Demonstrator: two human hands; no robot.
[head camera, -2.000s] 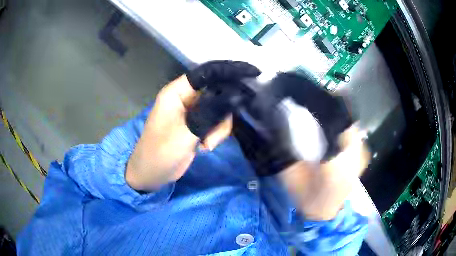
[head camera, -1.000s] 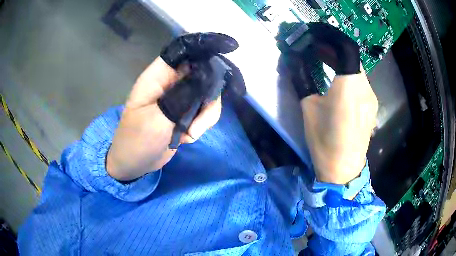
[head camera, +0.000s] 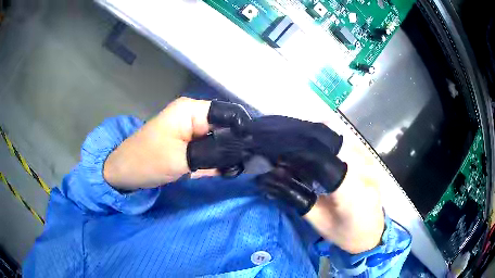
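Note:
My left hand (head camera: 182, 142) and my right hand (head camera: 325, 184) meet in front of my smock, beside the near rail, with black covers on thumbs and fingers. A small grey surface (head camera: 259, 164) shows between the fingertips, seemingly a grey block in my left hand; the fingers hide most of it. Whether my right fingers grip anything is hidden. Beyond the hands lies a green circuit board (head camera: 374, 16) with small parts. Grey box capacitors (head camera: 281, 32) stand side by side at its near edge.
The bright conveyor rail (head camera: 217, 59) runs diagonally between me and the board. Shiny metal bed (head camera: 399, 103) lies right of the board. Another green board (head camera: 461, 190) shows at the right edge. Grey floor (head camera: 59, 81) with yellow-black tape (head camera: 24, 168) is at left.
My right hand has come back from the board's edge to my left hand. My left hand has lowered slightly. Grey capacitors now show uncovered at the board edge.

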